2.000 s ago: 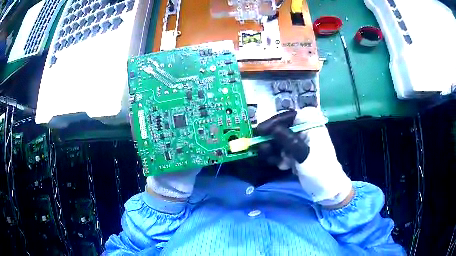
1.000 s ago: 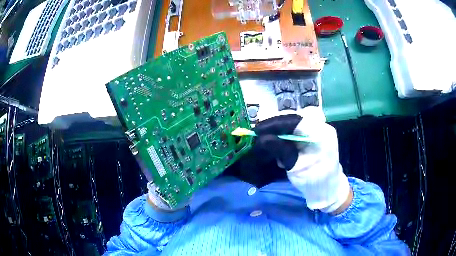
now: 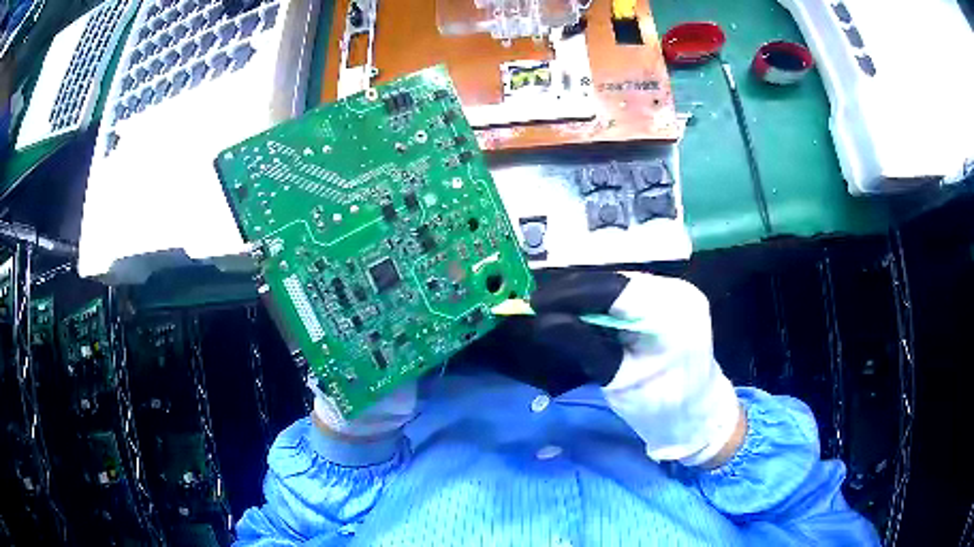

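A green circuit board is held up tilted in front of my chest, with a round hole near its lower right corner. My left hand, in a white glove, is under the board and supports it; its fingers are hidden behind the board. My right hand, in a white glove with black fingertips, holds a thin pale green applicator stick. The stick's yellowish tip is at the board's lower right edge, just below the round hole. Whether the tip touches the board is hard to tell.
An orange fixture base with a clear plate stands ahead. Dark cores lie on white paper. Red-rimmed pots and a thin dark rod lie right. White trays flank both sides; dark racks stand nearer me.
The board has gone from nearly level to turned and tilted, and shifted a little left. My right hand has moved slightly lower, with the stick's tip staying near the board's hole.
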